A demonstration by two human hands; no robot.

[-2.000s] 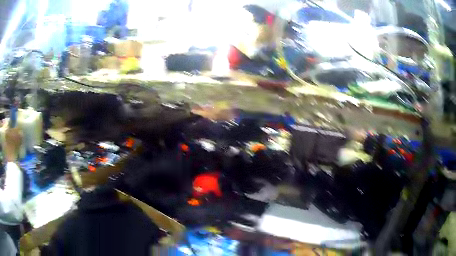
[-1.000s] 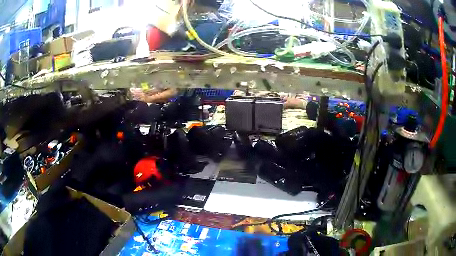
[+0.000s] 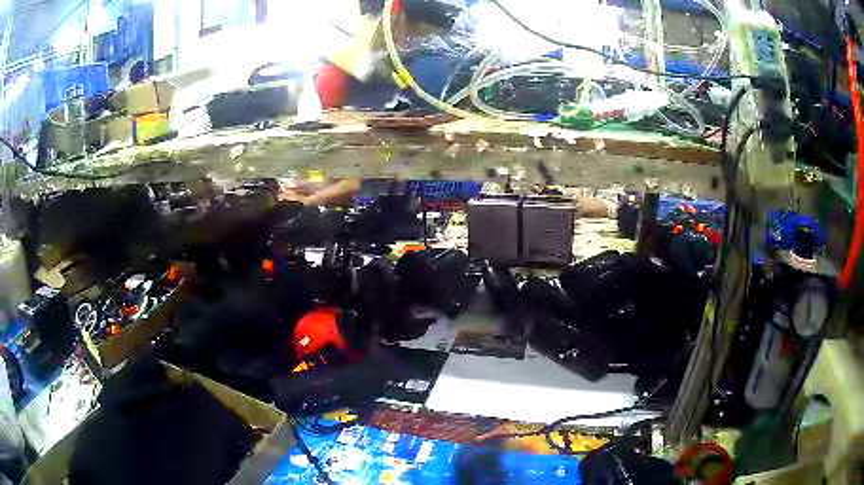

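Neither of my hands is in view. Nearest in front of me lies a shiny blue mat or film [image 3: 407, 459] at the bottom edge. A black part [image 3: 621, 466] rests at its right end. An open carton [image 3: 256, 409] at the lower left holds a dark mass of black parts [image 3: 156, 431]. A red-orange rounded part [image 3: 320, 333] sits among dark pieces left of the middle. A white sheet [image 3: 531, 386] lies mid-bench, with glossy black housings [image 3: 578, 346] heaped behind and beside it. A black cable [image 3: 587, 415] curves near the sheet's front edge.
A small-parts box [image 3: 133, 341] stands beyond the carton. A grey-black twin box [image 3: 521, 230] is at the back. A loaded shelf [image 3: 398, 152] crosses above. Cables on a post, a filter-regulator gauge [image 3: 810, 311] and a red ring [image 3: 704, 464] are at right. Another person's forearm [image 3: 332, 192] shows behind.
The blur of two seconds ago has mostly cleared. Since one second ago the whole scene has shifted right and slightly down in the picture. No bench item has clearly moved.
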